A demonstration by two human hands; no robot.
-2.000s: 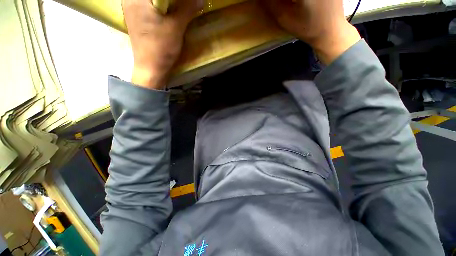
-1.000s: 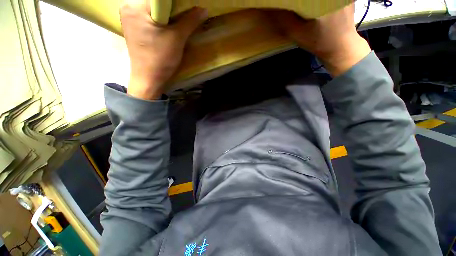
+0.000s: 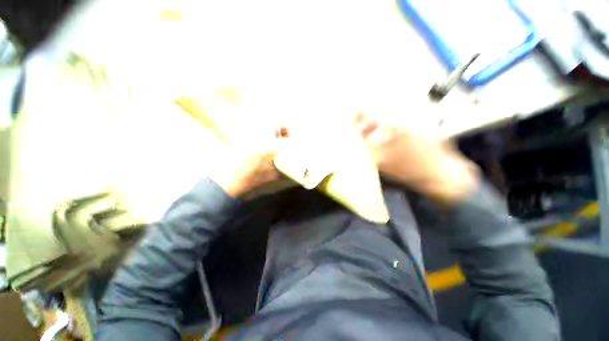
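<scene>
The view is blurred and overexposed. A pale yellow coated-fabric panel point(image 3: 350, 190) lies between my hands, its pointed flap hanging over the table's front edge above my lap. A small dark spot shows on it near its middle. My left hand point(image 3: 255, 168) holds its left side. My right hand point(image 3: 414, 156) holds its right side, fingertips bent in over it. Glare hides where the panel ends and whether small fasteners are present. A small hammer point(image 3: 453, 80) lies by the blue-rimmed tray point(image 3: 433, 36), ahead of my right hand.
Stacked khaki panels point(image 3: 87, 213) hang over the table edge at left. A dark blurred shape point(image 3: 47, 20) is at the top left corner. Dark and white items lie at the far upper right, beyond the tray.
The view has tilted up and shows more table, the tray and the hammer. My hands now appear lower in the picture. The panel's folded yellow side has dropped to a hanging point.
</scene>
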